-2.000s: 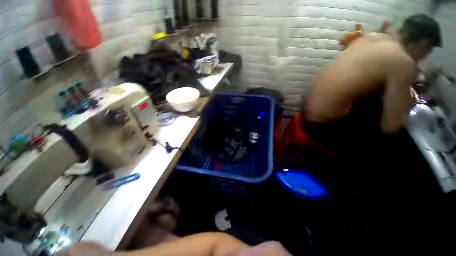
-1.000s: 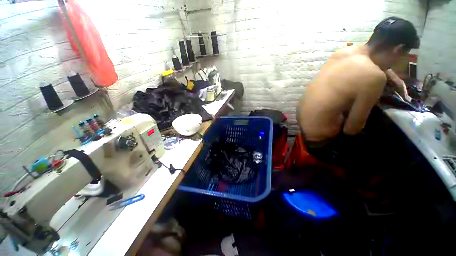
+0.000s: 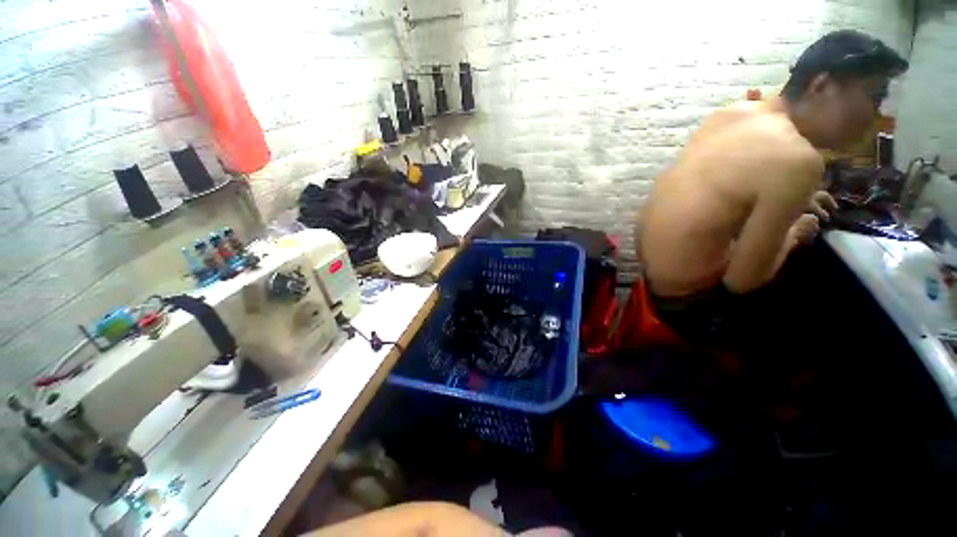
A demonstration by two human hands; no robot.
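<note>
The cream-white sewing machine (image 3: 199,336) stands on the white table (image 3: 367,362) at the left, its lit needle area (image 3: 147,506) near the bottom left corner. Blue-handled thread snips (image 3: 285,403) lie on the table right of the needle area. No cloth shows under the needle. A bare forearm of mine lies along the bottom edge at centre. Its hand is cut off or hidden, and I cannot make out what it holds. My other hand is not in view.
A blue plastic basket (image 3: 572,315) with dark cloth stands right of the table. Beyond are a white bowl (image 3: 407,254) and dark garments (image 3: 362,215). A person (image 3: 724,199) sits at another machine at right. A blue object (image 3: 658,428) lies low at centre right.
The view has shifted and steadied. My hand, near the needle two seconds ago, is out of view there; the forearm was absent one second ago and shows again. The other person's head has turned slightly.
</note>
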